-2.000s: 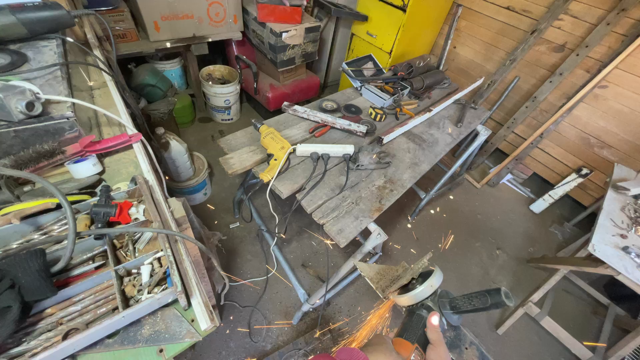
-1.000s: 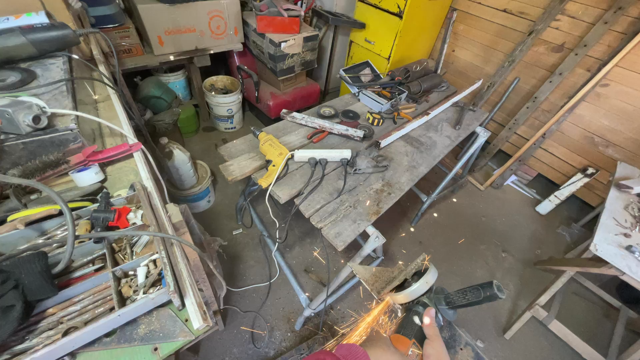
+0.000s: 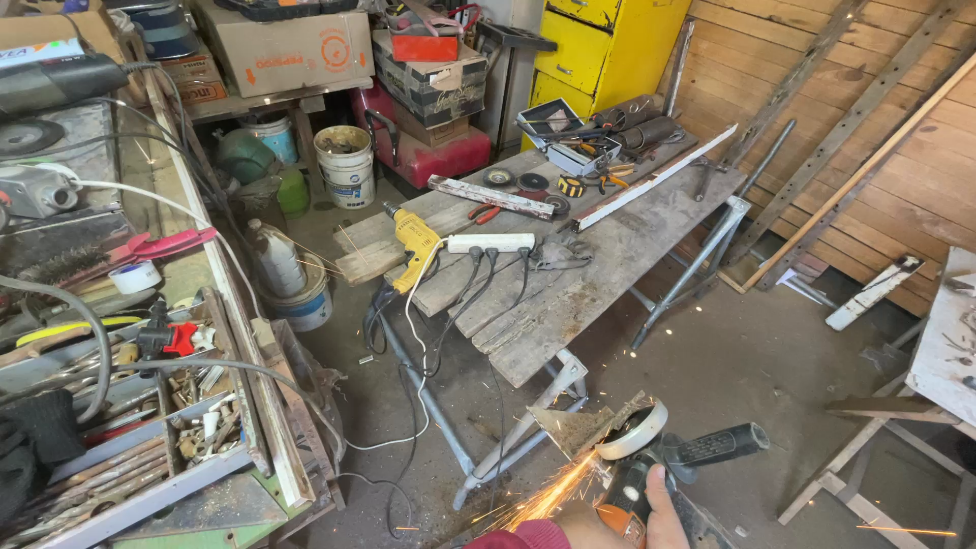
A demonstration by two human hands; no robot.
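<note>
At the bottom edge, my left hand (image 3: 662,509), below a dark red sleeve cuff, is wrapped around the orange and black body of an angle grinder (image 3: 627,499). Its thumb lies along the right side of the body. The grinder's black side handle (image 3: 720,446) points right with no hand on it. Under the pale round guard (image 3: 634,431), the disc meets a rusty metal piece (image 3: 570,429), and orange sparks stream down and left. The exact contact is hidden by the guard. A grey metal part (image 3: 698,524) shows beside the hand. My right hand is out of view.
A plank table (image 3: 610,267) on metal trestles bears a yellow drill (image 3: 414,242), a power strip (image 3: 490,243), gloves, pliers and a tape measure. The left bench holds a tray of drill bits (image 3: 145,488). Cables hang to the floor. A white-topped stand (image 3: 949,343) is at right.
The grinder stays at the metal piece, with sparks still flying down and left. My left hand keeps its hold. The things on the table have not moved.
</note>
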